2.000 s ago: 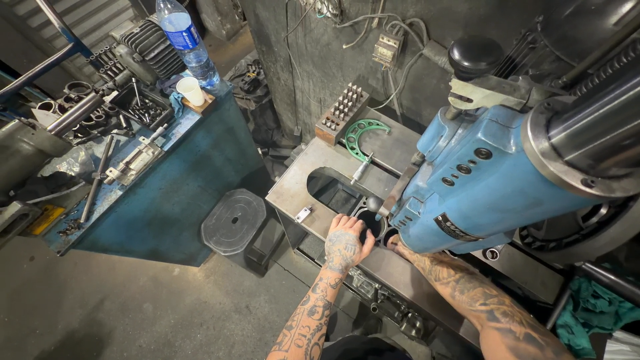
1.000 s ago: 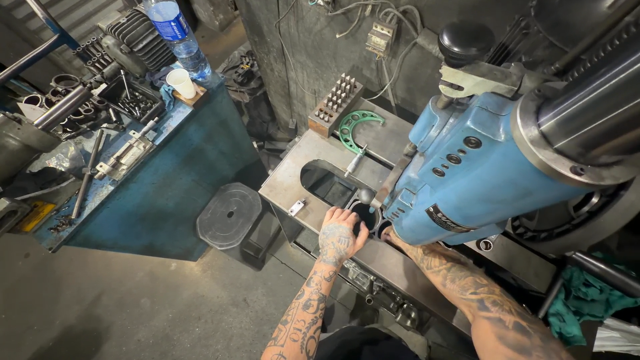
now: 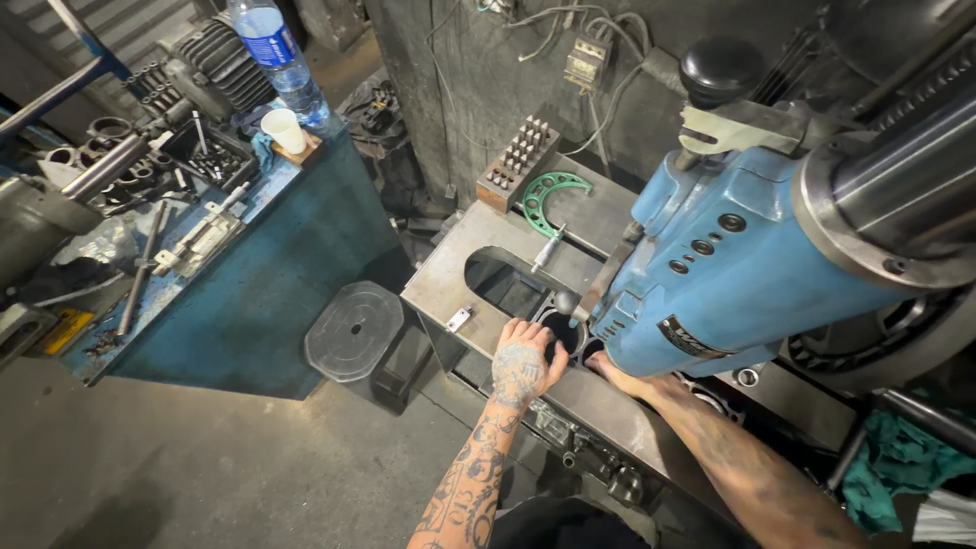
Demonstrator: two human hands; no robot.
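Observation:
My left hand (image 3: 526, 364) rests on the edge of an engine block's cylinder bore (image 3: 563, 326), its fingers bent over the rim. My right hand (image 3: 608, 371) reaches under the blue head of a boring machine (image 3: 732, 267), and its fingers are hidden in or by the neighbouring bore. A lever with a round metal ball knob (image 3: 566, 303) stands just above the left hand's bore. On the steel table (image 3: 450, 267) beyond lie a green outside micrometer (image 3: 543, 200) and a wooden block of metal pins (image 3: 518, 164). A small metal piece (image 3: 459, 319) lies left of my left hand.
A blue workbench (image 3: 259, 297) at the left holds a plastic water bottle (image 3: 278, 57), a white cup (image 3: 283, 130), a caliper-like metal tool (image 3: 200, 244) and loose parts. A black stool (image 3: 354, 332) stands between bench and machine. A green cloth (image 3: 900, 457) hangs at the lower right.

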